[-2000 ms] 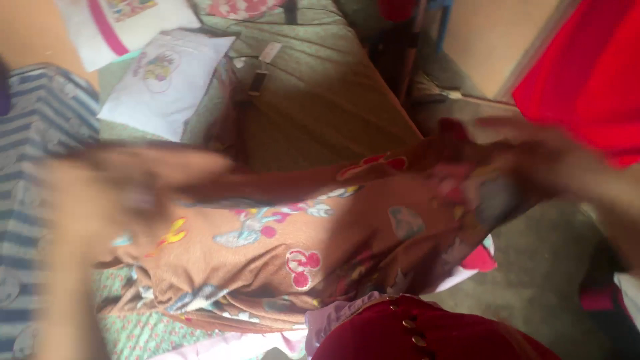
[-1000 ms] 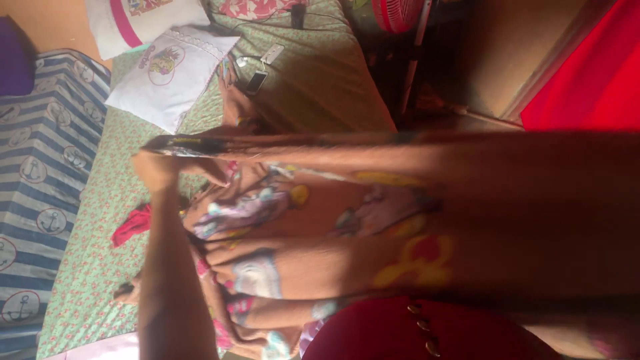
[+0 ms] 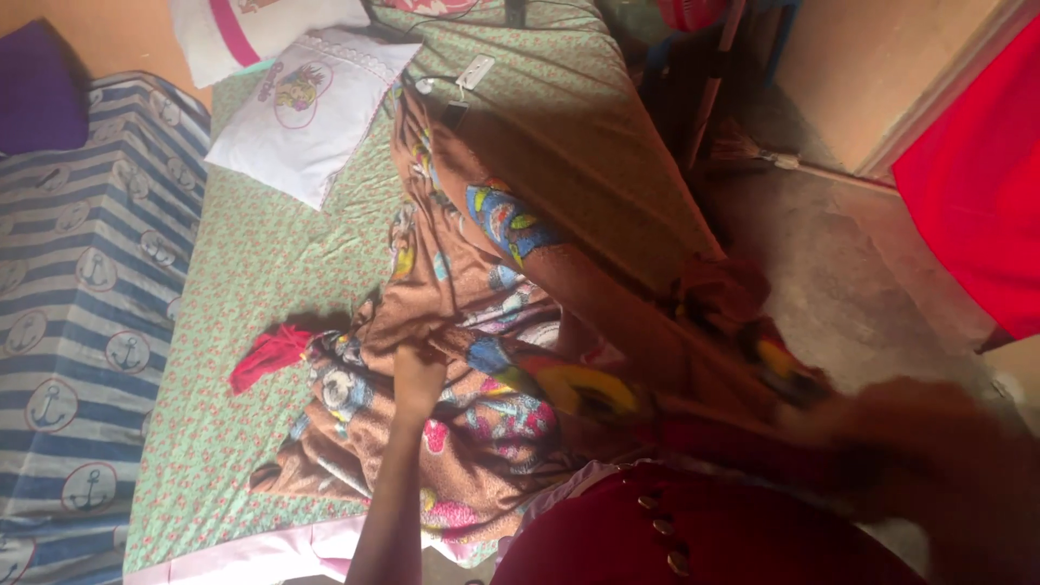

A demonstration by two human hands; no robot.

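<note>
A brown fleece blanket with cartoon prints (image 3: 455, 325) lies rumpled over a bed with a green floral sheet (image 3: 268, 244). My left hand (image 3: 418, 378) is closed on a fold of the blanket near its middle. At the right, in shadow and blurred, my right hand (image 3: 812, 414) is at the blanket's raised edge; its fingers cannot be made out. Part of the blanket stretches between the two hands, in front of my red top with gold buttons. A red cloth (image 3: 268, 356) lies on the sheet, touching or close beside the blanket's left edge.
White pillows (image 3: 325, 114) lie at the bed's far left. A phone (image 3: 454, 114) and a white power strip (image 3: 476, 71) are near the blanket's far end. Left is a striped anchor-print cover (image 3: 89, 325); right are a broom (image 3: 780, 158), a fan stand (image 3: 715, 89) and a red curtain (image 3: 983, 179).
The blanket, held up and stretched across the view earlier, now lies largely on the bed. My left hand has moved right and down from the bed's left part, still on the blanket.
</note>
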